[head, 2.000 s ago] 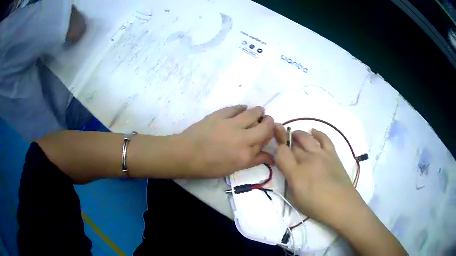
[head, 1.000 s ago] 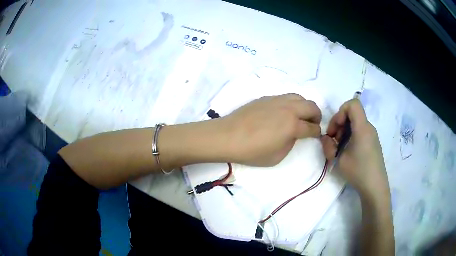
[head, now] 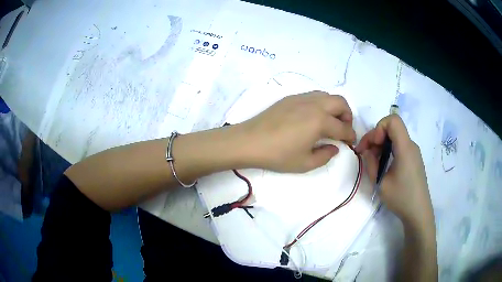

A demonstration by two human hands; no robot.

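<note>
A white rounded panel (head: 286, 193) lies before me. Red and black lead wires (head: 330, 212) curve across it to a small black connector (head: 284, 256) at its lower edge. My left hand (head: 303, 132) reaches over the panel, fingertips at the wires near its right side. My right hand (head: 393, 165) is beside it, thumb and fingertip pinching the wires by the left fingertips. Dark tweezers (head: 385, 157) are tucked in the right hand, pointing down. A black jack with metal tip (head: 223, 210) sits at the panel's left edge, with short black wire tails (head: 247, 209) beside it.
The ink-marked white bench cover (head: 148, 82) bears printed lettering. A thin white cable (head: 300, 261) loops at the panel's lower edge. A dark belt (head: 440, 60) runs behind the bench. Part of a person's clothing (head: 11, 176) shows at far left. A dark blurred shape is at lower right.
Since two seconds ago the hands have moved from the panel's upper left to its right side. Over the last second they have stayed nearly in place, the left fingers shifting slightly and more wire showing.
</note>
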